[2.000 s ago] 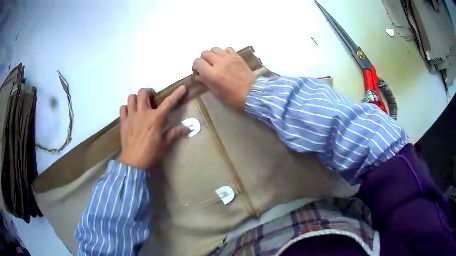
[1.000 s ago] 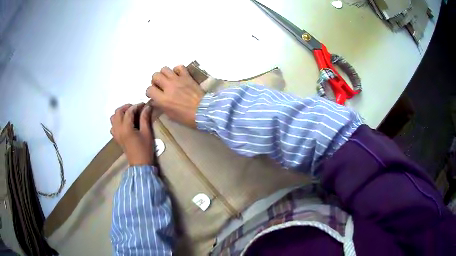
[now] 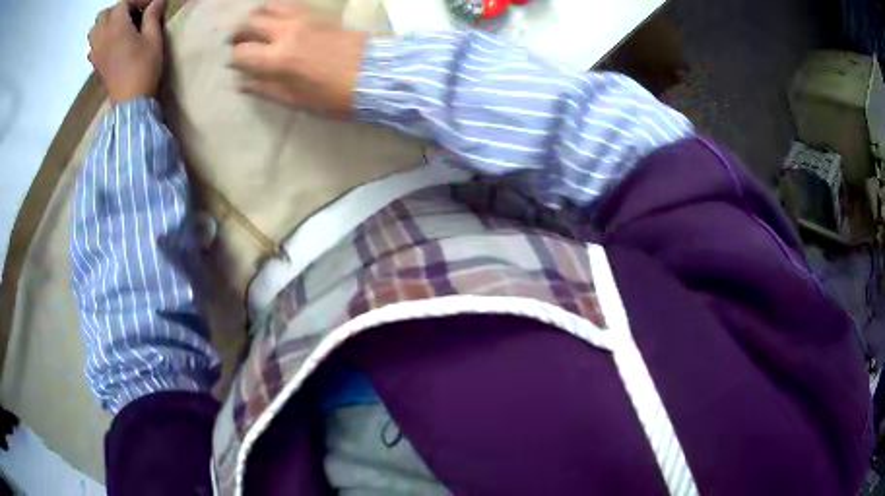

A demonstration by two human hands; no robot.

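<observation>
The beige front panel (image 3: 281,145) lies across the table, with its darker brown band (image 3: 41,179) along the left edge. Part of the yoke seam (image 3: 243,225) shows beside my left sleeve. My left hand (image 3: 128,53) is at the top left on the panel's edge, thumb and finger pinching it near the picture's top rim. My right hand (image 3: 296,58) is blurred, palm down over the panel, fingers apart and holding nothing visible. The panel's top end is cut off by the picture's edge.
The shears' red handle (image 3: 497,8) is partly visible at the top edge. The white table's edge (image 3: 621,37) runs down at the upper right. Beyond it are the dark floor and a greenish box (image 3: 833,102). My plaid apron (image 3: 417,242) covers the panel's near side.
The view has shifted down and right, so hands, panel and shears sit higher in the picture. My right hand has left the panel's edge beside my left hand and is now over its beige face.
</observation>
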